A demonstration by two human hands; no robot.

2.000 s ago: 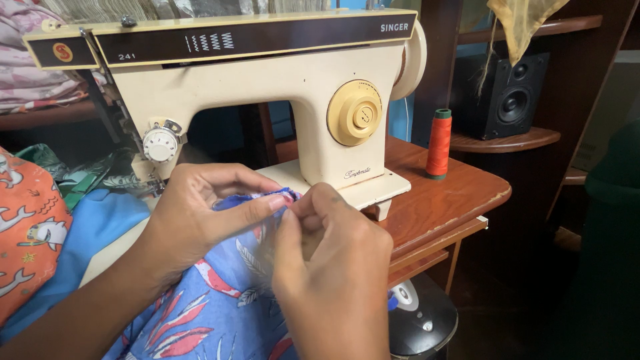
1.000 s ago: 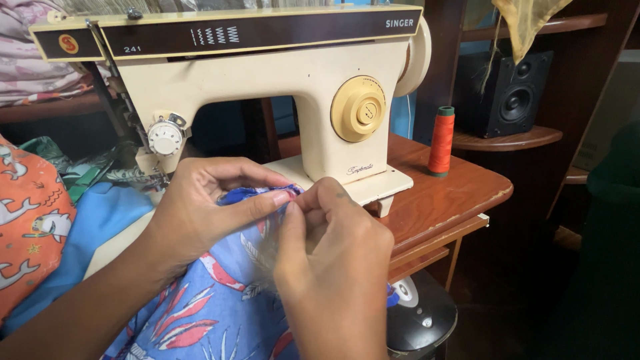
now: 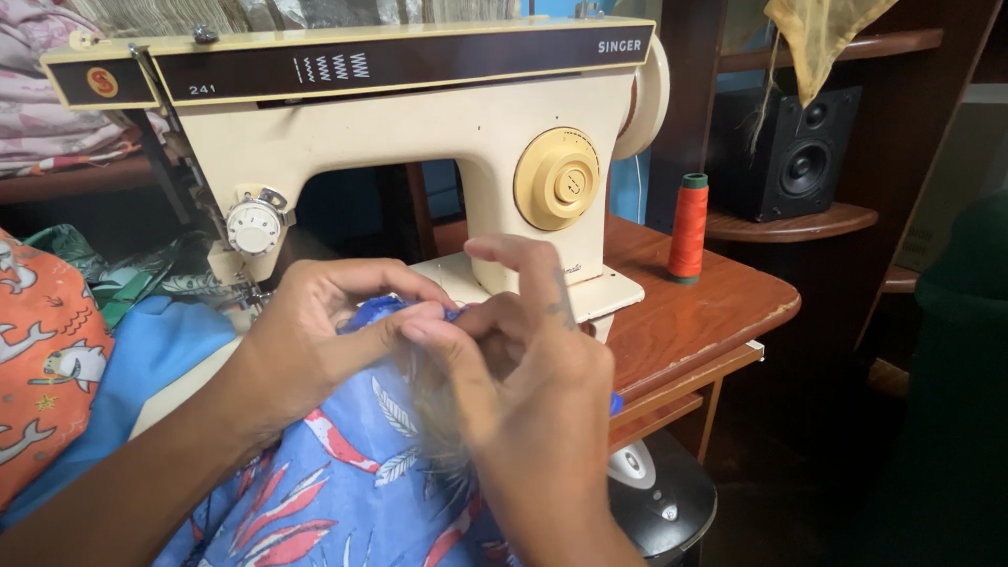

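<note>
My left hand (image 3: 331, 339) pinches the gathered top edge of a blue printed fabric (image 3: 354, 441) between thumb and fingers. Against it, my right hand (image 3: 528, 370) grips the same edge, its thumb tip meeting my left thumb and its index finger raised. The fabric hangs below both hands, with red and white leaf shapes on it; part of it is blurred. Just behind the hands stands a cream Singer sewing machine (image 3: 386, 118). Its needle area is at the left, partly hidden by my left hand.
An orange thread cone (image 3: 688, 228) stands on the wooden sewing table (image 3: 709, 303). Orange printed fabric (image 3: 47, 362) and plain light-blue fabric (image 3: 165, 346) lie at the left. A black speaker (image 3: 787, 153) sits on a shelf behind. A black lidded object (image 3: 669, 504) is below the table.
My right index finger has lifted away from the fabric edge, and the right hand has turned a little. Both hands stay together at the edge.
</note>
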